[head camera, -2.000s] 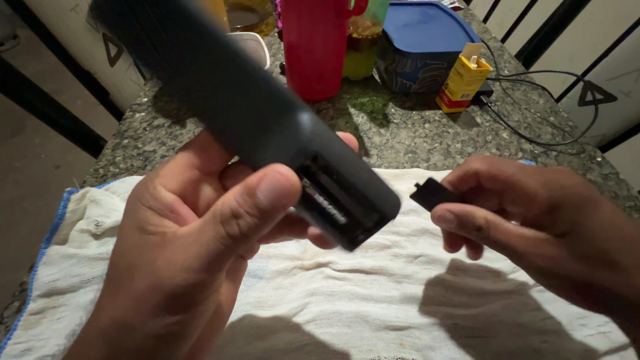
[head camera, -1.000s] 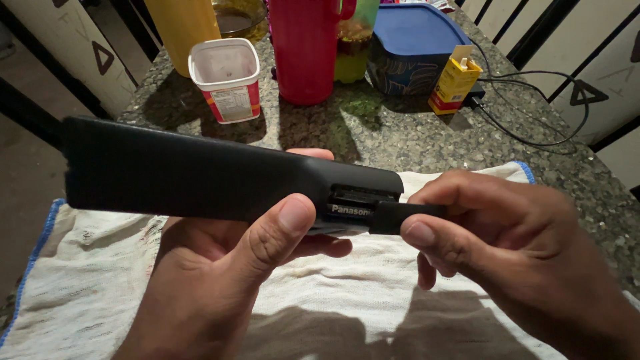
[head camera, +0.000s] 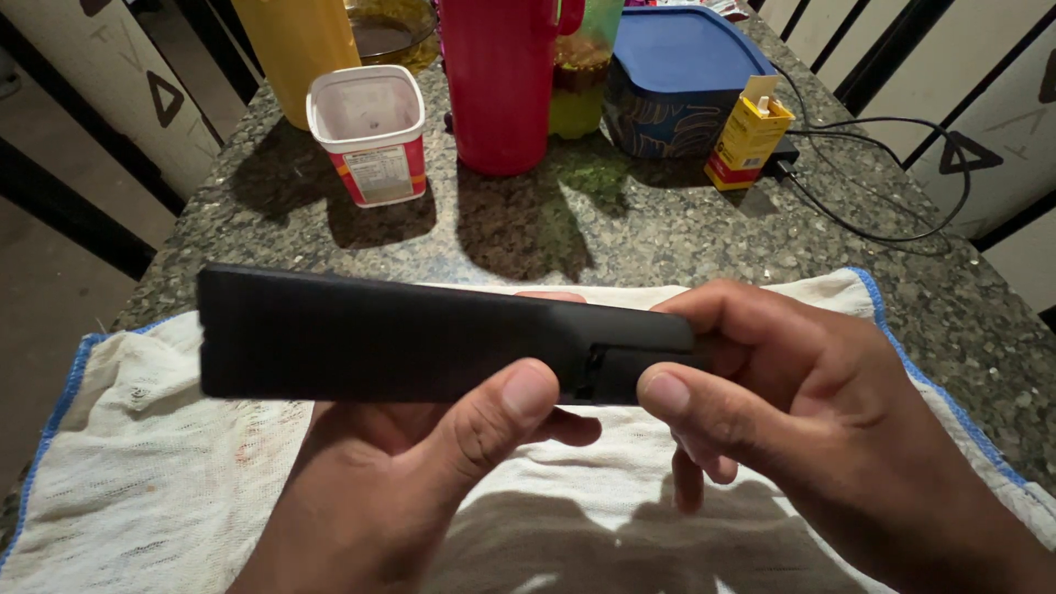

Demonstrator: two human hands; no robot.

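Note:
A black remote control, its back turned up, lies level across the middle of the view. My left hand holds it from below, thumb on the near edge right of centre. At its right end a small black battery cover lies over the compartment, with a narrow gap showing at the cover's left edge. My right hand pinches the cover and that end of the remote between thumb and fingers. The battery is hidden. Under both hands spreads a white cloth with blue stitched edges.
On the granite table stand a white and red plastic tub, a yellow container, a red pitcher, a green bottle, a blue-lidded container and a small yellow box. A black cable loops at the right.
The cover, apart from the remote two seconds ago and partly over the compartment one second ago, now covers most of it. The remote has gone from slanted to nearly level.

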